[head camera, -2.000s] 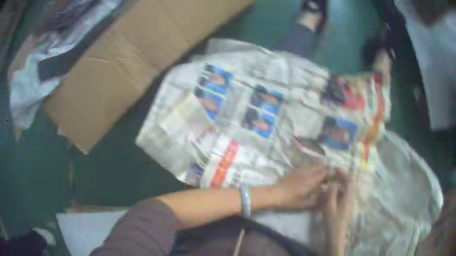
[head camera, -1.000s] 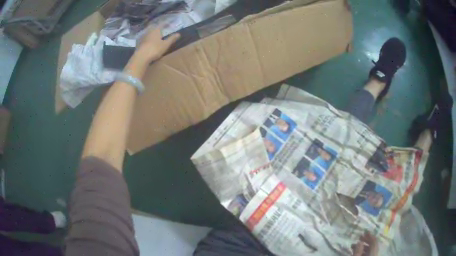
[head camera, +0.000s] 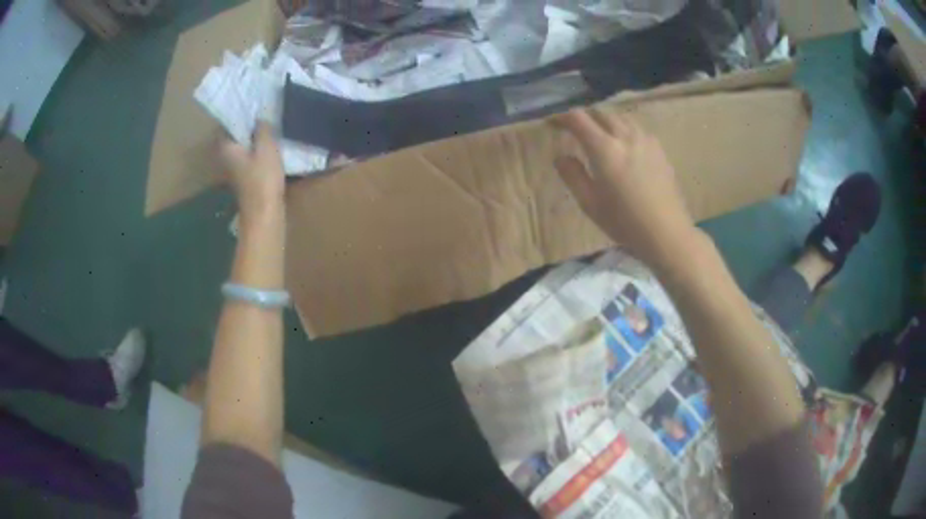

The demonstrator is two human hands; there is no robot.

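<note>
A large open carton (head camera: pixel 437 208) lies across the upper middle, its near flap folded outward. A long black strip (head camera: pixel 406 124) with a pale label (head camera: pixel 545 91) lies inside along the near edge, over crumpled paper (head camera: pixel 426 46). My left hand (head camera: pixel 254 162) is at the carton's left end, on crumpled white paper (head camera: pixel 236 93); its fingers are partly hidden and blurred, so I cannot tell its grip. My right hand (head camera: pixel 619 167) is over the near flap's top edge, fingers apart and empty. Printed newspaper (head camera: pixel 569 405) is spread over my lap, partly behind my right forearm.
A white board (head camera: pixel 173 446) lies on the green floor (head camera: pixel 376 405) at lower left. Another person's purple-clad legs and a pale shoe (head camera: pixel 127 367) are at the left edge. Dark shoes (head camera: pixel 850 215) are at the right. A brown box piece (head camera: pixel 15 193) is at the far left.
The view has shifted, showing more of the carton. My left hand has left the black strip for the paper at the carton's left end. My right hand has moved from the newspaper to the flap edge.
</note>
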